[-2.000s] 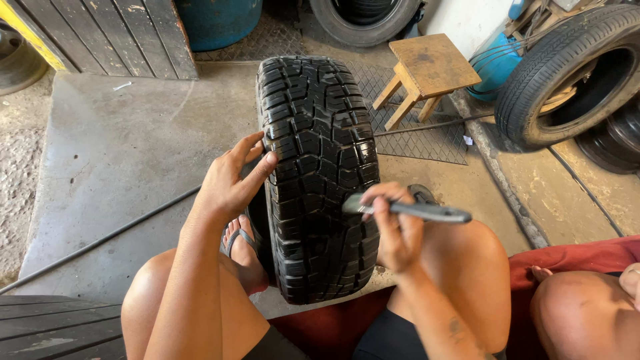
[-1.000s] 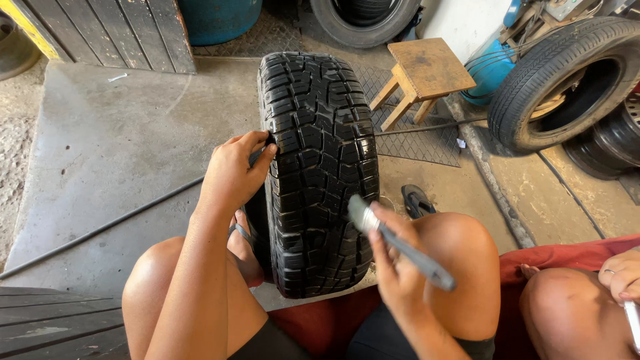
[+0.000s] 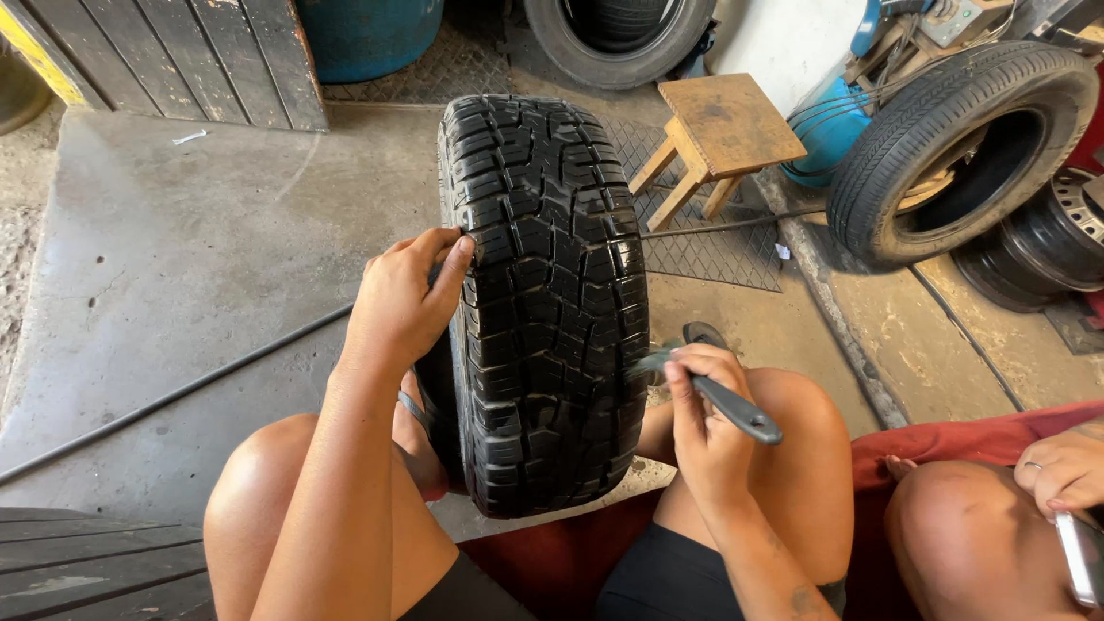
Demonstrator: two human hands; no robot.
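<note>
A black tire with chunky, glossy wet tread stands upright between my knees. My left hand rests on its left shoulder, thumb and fingertips against the edge of the tread. In my right hand is a paintbrush with a dark grey plastic handle. Its blurred bristles are at the right edge of the tread, on the lower half of the tire. The inner side of the tire, low on the left, is mostly hidden by my arm and leg.
A wooden stool stands beyond the tire to the right. Another tire leans near a steel wheel rim. A hose crosses the floor at left. At lower right, a seated person's hand holds a phone.
The brush has moved from the tread face to the tire's right edge. My left hand has stayed at the left shoulder of the tire.
</note>
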